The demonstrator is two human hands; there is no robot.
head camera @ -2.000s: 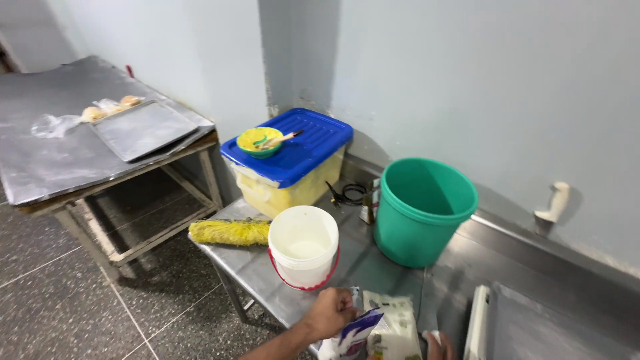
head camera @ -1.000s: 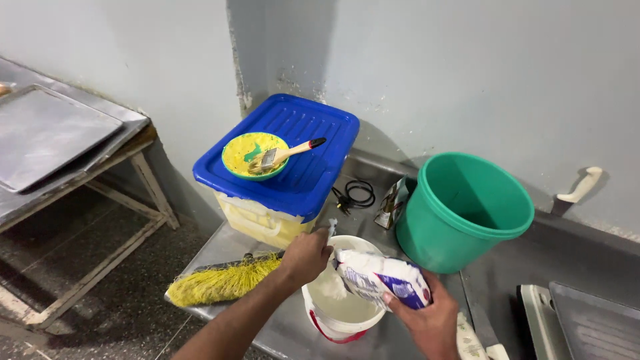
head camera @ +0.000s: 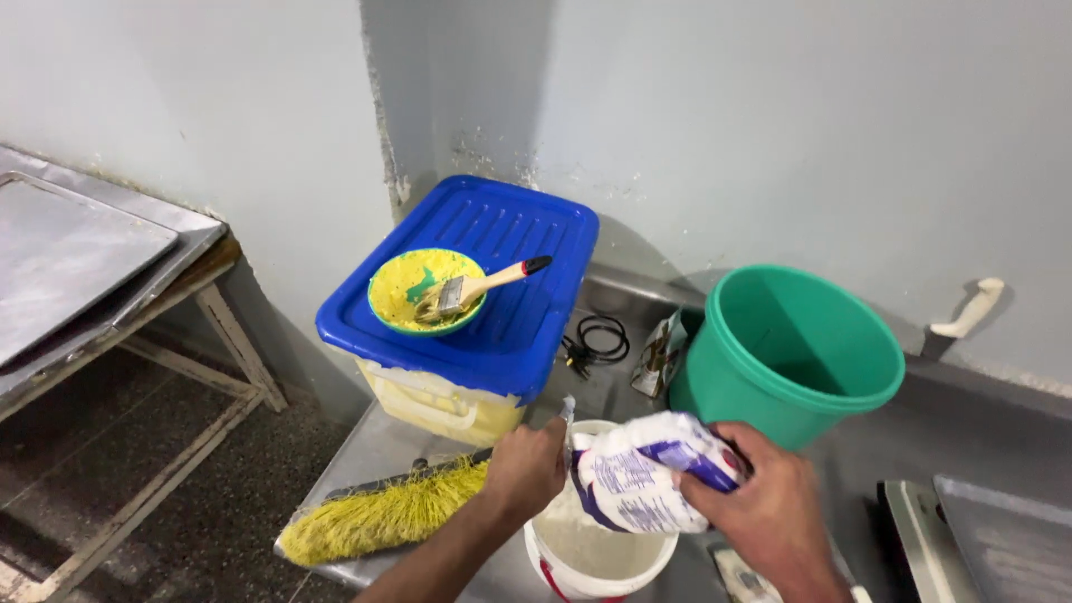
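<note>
Over a white plastic bucket (head camera: 603, 557) with a red handle, a white and purple plastic bag (head camera: 645, 477) lies tilted, its mouth toward the left. White powder shows at the bag's mouth and in the bucket. My left hand (head camera: 529, 465) pinches the bag's torn edge. My right hand (head camera: 766, 502) grips the bag's other end. Left of the bucket lies a brush with yellow bristles (head camera: 385, 515). A green bowl (head camera: 427, 293) smeared with yellow paste holds a paintbrush (head camera: 486, 289) on the blue lid (head camera: 519, 226) of a plastic storage box (head camera: 444, 410).
A green bucket (head camera: 796, 352) stands behind my right hand. A black cable (head camera: 599, 339) and a small foil packet (head camera: 660, 356) lie near the wall. A white-handled tool (head camera: 967, 314) leans there. Metal equipment (head camera: 921, 536) is at right; a tray (head camera: 67, 251) rests on the left table.
The bag has moved from beside the white bucket to above it, tilted, between both hands. Powder shows at its mouth now. The view has shifted right and closer.
</note>
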